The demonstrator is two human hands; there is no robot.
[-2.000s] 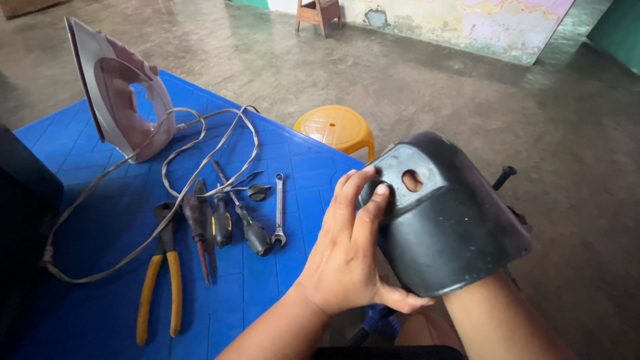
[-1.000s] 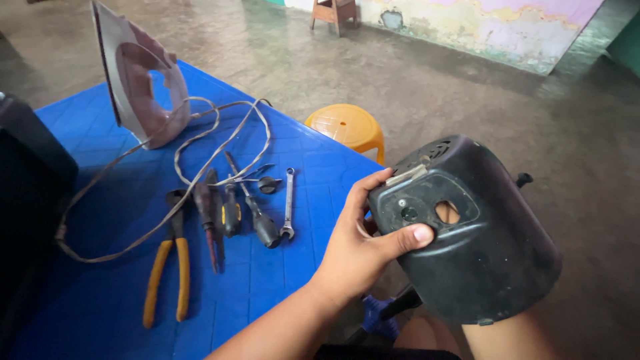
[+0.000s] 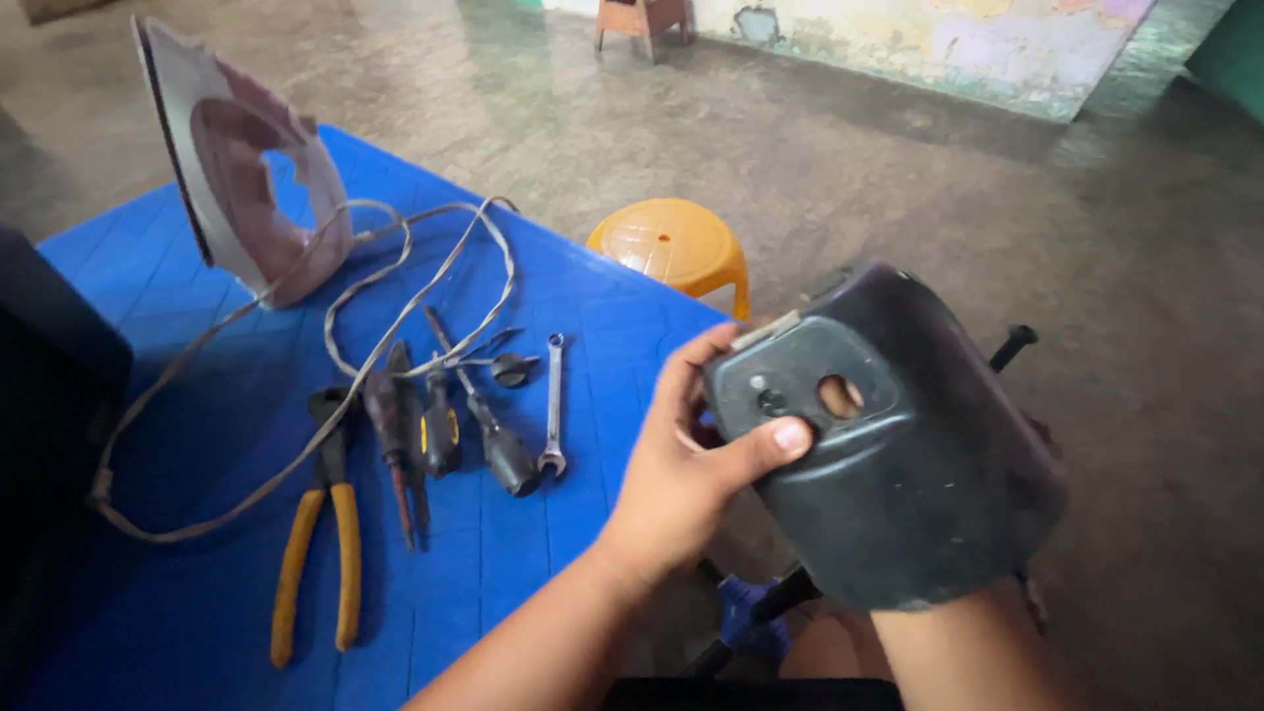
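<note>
A black plastic housing (image 3: pixel 918 474) with a round hole and a ribbed face is held off the table's right edge. My left hand (image 3: pixel 701 444) grips its left end, thumb on the face beside the smaller hole and fingers behind the edge. My right hand (image 3: pixel 839 395) reaches inside the shell from below; skin shows through the round hole, but its fingers are hidden, so its grip cannot be told. On the blue table (image 3: pixel 573 573) lie end-cutting pliers (image 3: pixel 346 543) with yellow handles, several screwdrivers (image 3: pixel 504 454), a black knob (image 3: pixel 512 369) and a combination wrench (image 3: pixel 555 405).
A clothes iron (image 3: pixel 247 178) stands on its heel at the table's back left, its cord (image 3: pixel 267 484) looped around the tools. A dark object (image 3: pixel 49 415) borders the left. Beyond the table are an orange plastic stool (image 3: pixel 671 242), a wooden stool (image 3: pixel 642 18) and a peeling wall (image 3: pixel 908 44).
My left thumb has shifted on the housing, which both hands have turned and tilted. The vented end seen a second ago is now mostly out of sight.
</note>
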